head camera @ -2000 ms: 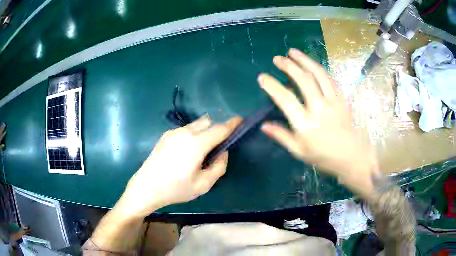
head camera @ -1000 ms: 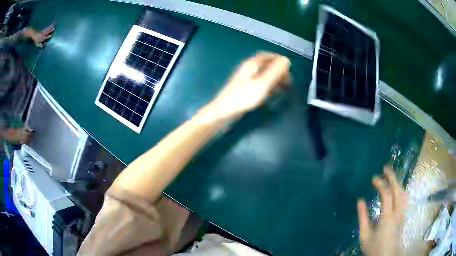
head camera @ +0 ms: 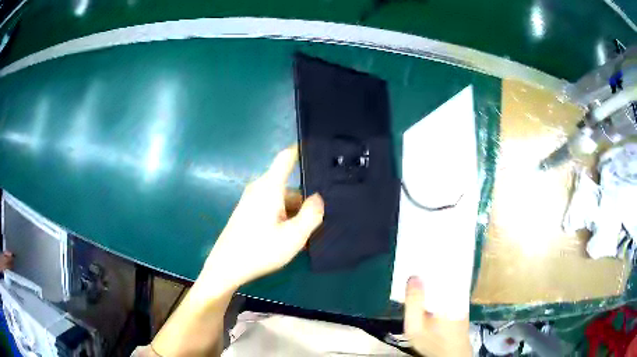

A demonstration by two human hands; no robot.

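A matte black back housing [head camera: 349, 111] lies on the green work surface in the middle, with a small raised part near its centre. My left hand [head camera: 269, 226] grips its left edge, thumb on top. A solar panel [head camera: 436, 160] is just right of it, white back up. A thin dark lead wire [head camera: 429, 207] curves over the panel's white back from its left edge. My right hand [head camera: 426, 324] holds the panel's near end, thumb on top; its other fingers are hidden.
A cardboard sheet [head camera: 517, 258] with shiny film lies at right. Above it are a dispensing gun [head camera: 569, 150] and a crumpled white cloth [head camera: 611, 202]. A pale metal strip [head camera: 230, 29] runs along the far side. Part of a person's hand [head camera: 6, 261] shows at the left edge.
The view has turned back to the right. My left hand now holds the black housing, and my right hand holds a panel white side up. The gridded panels seen earlier are out of view.
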